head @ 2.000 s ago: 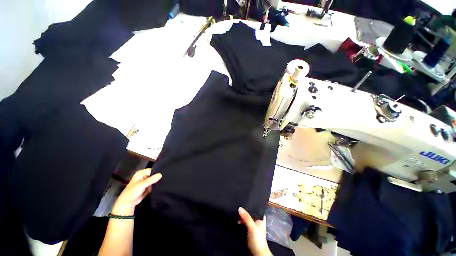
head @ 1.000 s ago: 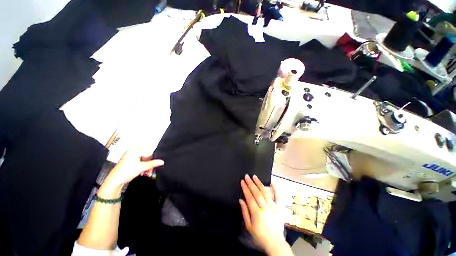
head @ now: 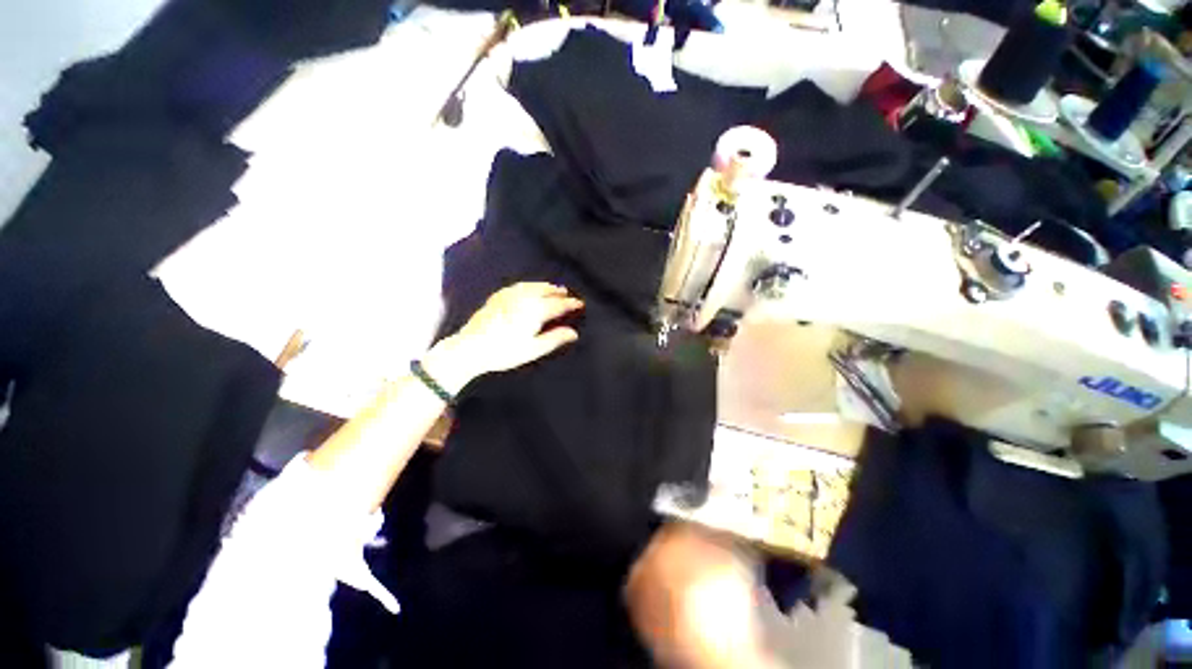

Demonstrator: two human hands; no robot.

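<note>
A black cloth panel (head: pixel 575 418) lies over the machine table and hangs over its front edge. Its upper right part runs under the needle area of the white JUKI sewing machine (head: pixel 902 275). My left hand (head: pixel 516 327) lies flat on the panel, left of the needle, fingers pointing right, with a dark bracelet at the wrist. My right hand (head: pixel 699 595) is blurred at the table's front edge, below the panel's lower right corner; its fingers are not clear, and I cannot tell if it holds anything.
Large dark cloth pieces (head: pixel 118 392) hang at the left. White sheets or table surface (head: pixel 340 196) show beside them. More black cloth (head: pixel 628 131) lies behind the panel. A dark heap (head: pixel 1007 562) sits right of the machine. Thread cones (head: pixel 1022 59) stand at the back right.
My left hand has moved from the panel's left edge up and right onto the cloth. My right hand has moved down off the panel. The camera view has shifted slightly.
</note>
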